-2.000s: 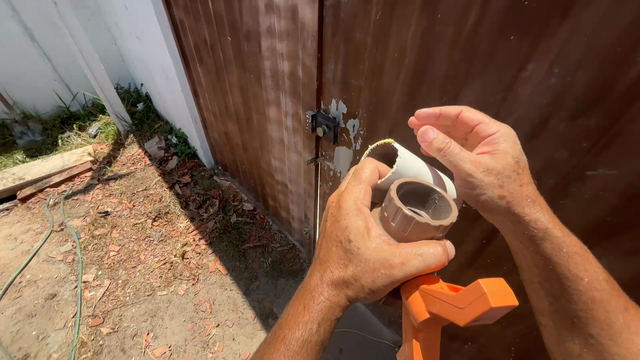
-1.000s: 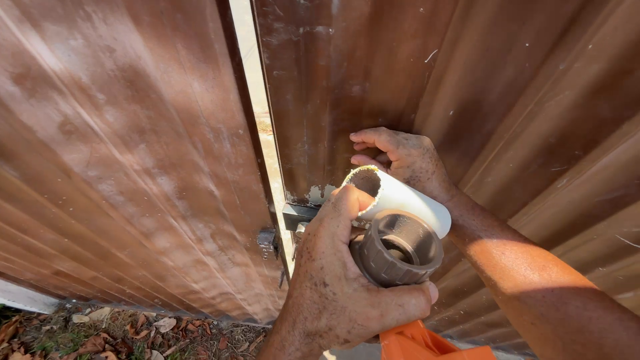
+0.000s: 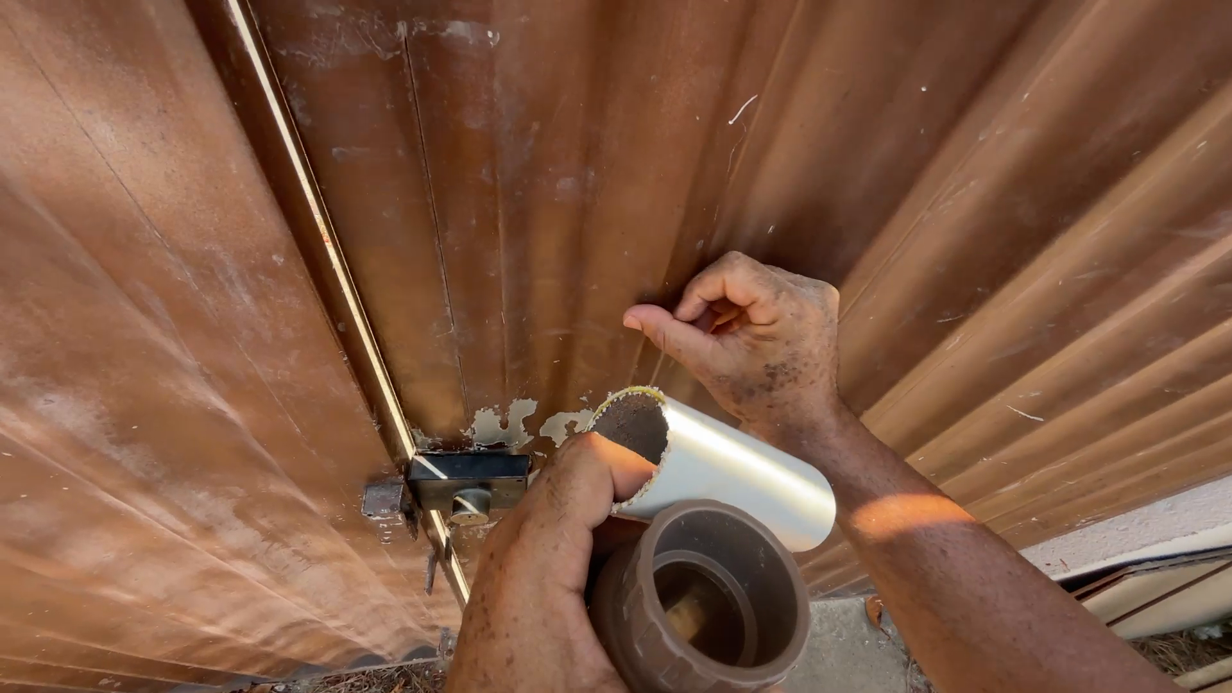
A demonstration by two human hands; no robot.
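My left hand [image 3: 549,568] holds a short white plastic pipe [image 3: 746,476] with a rough cut end, its index finger inside the opening. The same hand also holds a brown plastic pipe fitting [image 3: 707,597], a union or valve end, just below the pipe. My right hand [image 3: 756,337] is beyond the pipe, near the brown corrugated metal gate [image 3: 597,192], its fingers curled and thumb extended. Whether it pinches something small or touches the metal cannot be told. The orange part is out of view.
A black lock box [image 3: 469,478] with a round cylinder is fixed at the gate's edge, beside a bright vertical gap [image 3: 332,250]. A catch [image 3: 385,499] sits on the left panel. Concrete [image 3: 852,650] and a pale ledge [image 3: 1145,525] lie at the bottom and lower right.
The view has turned and come closer to the gate. My right hand, with fingers extended two seconds ago, now has them curled. My left hand still holds the pipe and fitting.
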